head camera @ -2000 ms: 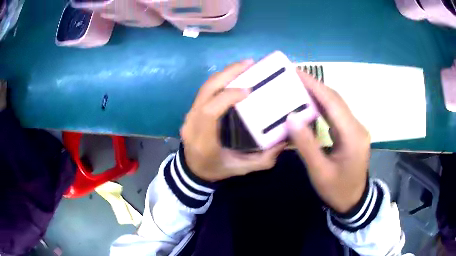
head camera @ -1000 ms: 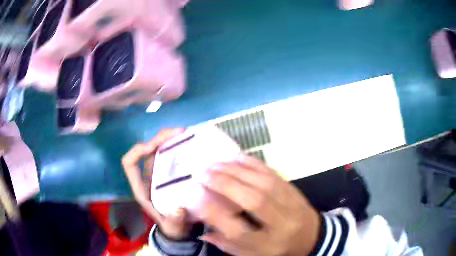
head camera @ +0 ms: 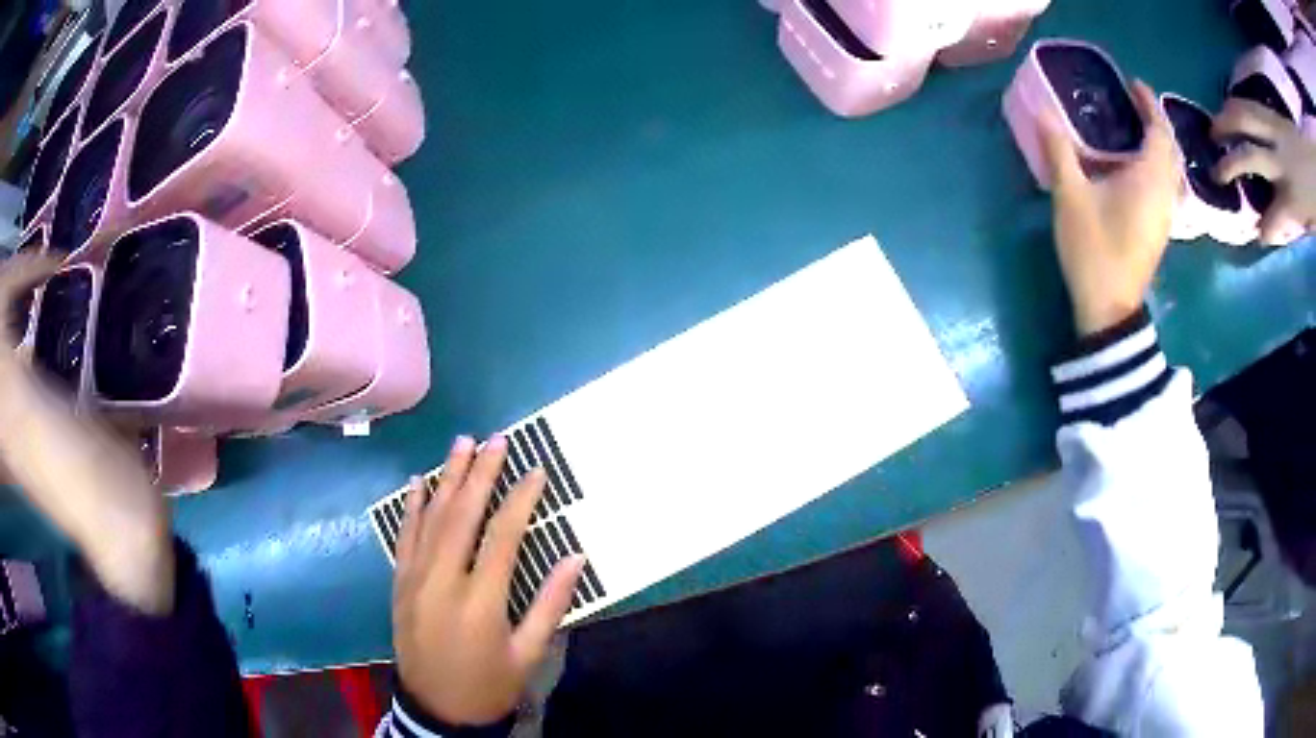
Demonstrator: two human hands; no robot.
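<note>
My left hand lies flat with fingers apart on the black-strip end of the strip sheet, holding no housing. The black strips show in rows around my fingers; the rest of the sheet is bare white. My right hand is stretched out to the far right and grips a pink housing, with its dark ringed end facing up. Whether that housing touches the table is unclear.
Stacked pink housings fill the left, with a small white tag below. More housings stand at the top. Another person's hand touches a housing at right; another person's arm reaches in at left. A loose black strip lies lower left.
The housing with two black strips has left the space between my hands. My left hand has come down on the sheet; my right hand has moved far right to a housing. The view has shifted.
</note>
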